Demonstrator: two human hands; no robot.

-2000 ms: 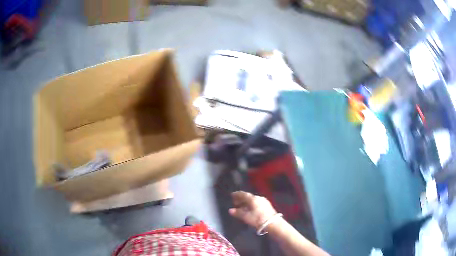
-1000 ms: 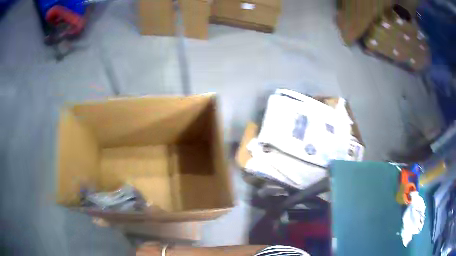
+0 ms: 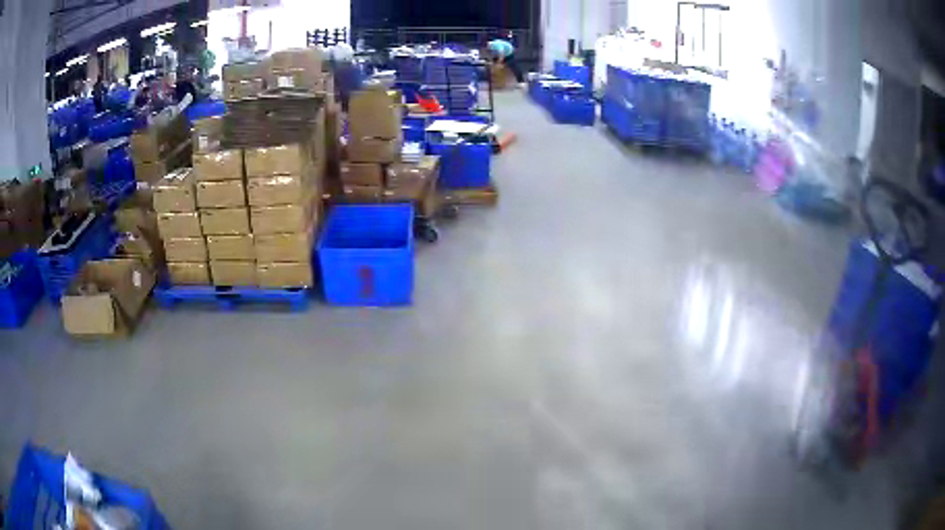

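Note:
Neither of my hands is in the picture. The nearest thing in front of me is a blue crate (image 3: 135,502) at the bottom left, cut off by the edge, with white and other items in it that are too blurred to name. Farther off, an upright empty-looking blue bin (image 3: 366,255) stands on the grey floor (image 3: 497,393). Beside it, closed brown cartons (image 3: 233,218) are stacked on a blue pallet (image 3: 233,299).
An open brown carton (image 3: 107,297) lies left of the pallet. Blue crates with a red pallet truck (image 3: 868,404) stand at the right, blurred. Blue containers (image 3: 656,108) line the back. A bending person (image 3: 502,64) is far off.
My view has swung up and away from the bench and the open carton to the wider hall. The forearm and striped sleeve at the bottom edge have left the picture.

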